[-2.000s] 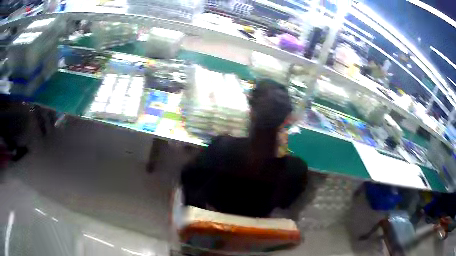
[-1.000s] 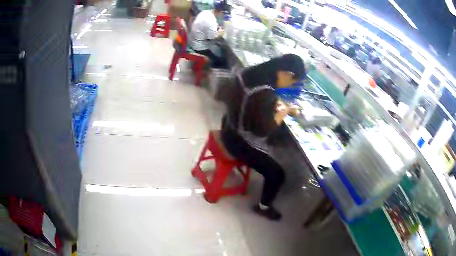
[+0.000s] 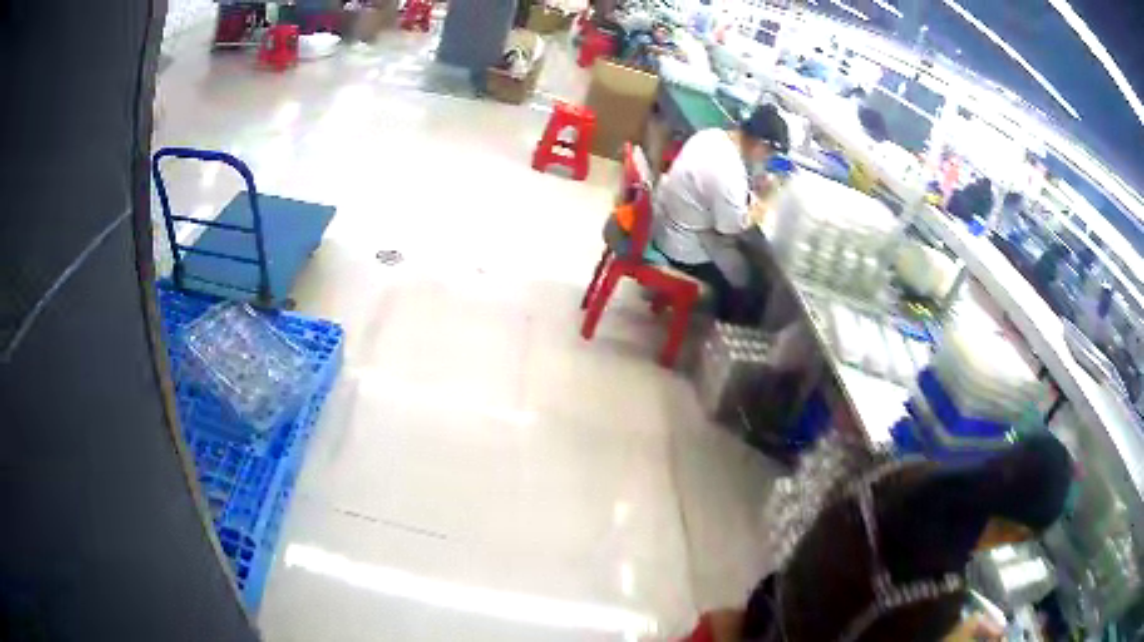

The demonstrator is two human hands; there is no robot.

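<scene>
Neither of my hands is in the picture. Nearest in front of me on the left, a blue slotted pallet (image 3: 226, 470) lies on the floor. A clear plastic tray or stack of trays (image 3: 247, 364) sits on it, tilted across its far part. A flat hand cart (image 3: 282, 238) with a dark blue handle stands just beyond the pallet. What the clear trays hold, if anything, is too blurred to tell.
A dark grey surface (image 3: 75, 314) fills the left edge. A person in dark clothes (image 3: 878, 539) is close at lower right. Another in white (image 3: 703, 194) sits on a red chair (image 3: 640, 301) by the bench with stacked trays (image 3: 834, 232). A red stool (image 3: 566, 138) stands farther off.
The view has moved forward along the aisle. The dark-clothed person has shifted to the lower right, the white-clothed person is nearer, and the pallet and cart show more fully.
</scene>
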